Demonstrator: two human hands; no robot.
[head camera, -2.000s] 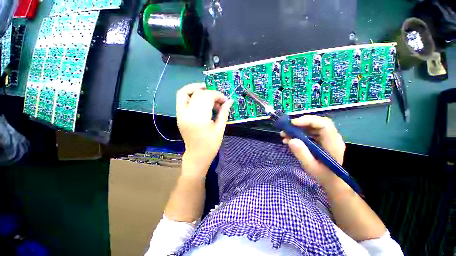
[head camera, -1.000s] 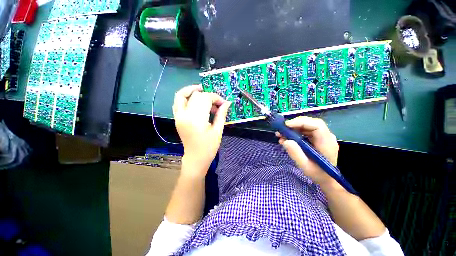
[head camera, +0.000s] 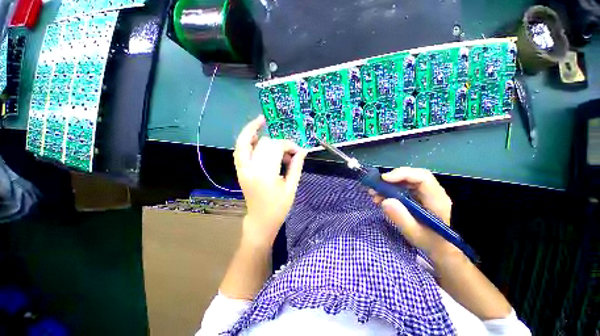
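A long green PCB panel (head camera: 388, 92) with pale edge rails lies slightly tilted at the bench's front edge. My right hand (head camera: 418, 203) holds the dark blue soldering iron (head camera: 427, 222). Its metal tip is at the panel's lower left part, near my left fingers. My left hand (head camera: 268, 172) pinches the thin solder wire (head camera: 199, 125) between thumb and fingers, by the panel's lower left corner. The wire loops down from the green-rimmed reel (head camera: 202, 26). The wire's end at the tip is too small to make out.
A black plate (head camera: 362, 26) lies behind the panel. Paler PCB strips (head camera: 69, 85) lie on a black surface at left. A slim dark tool (head camera: 524, 111) and a round pot (head camera: 543, 38) are at right. A cardboard sheet (head camera: 187, 262) is below the bench edge.
The panel, reel and plate appear slightly higher and further left in view. The iron's tip and my left fingers are now lower on the panel, nearer its front rail.
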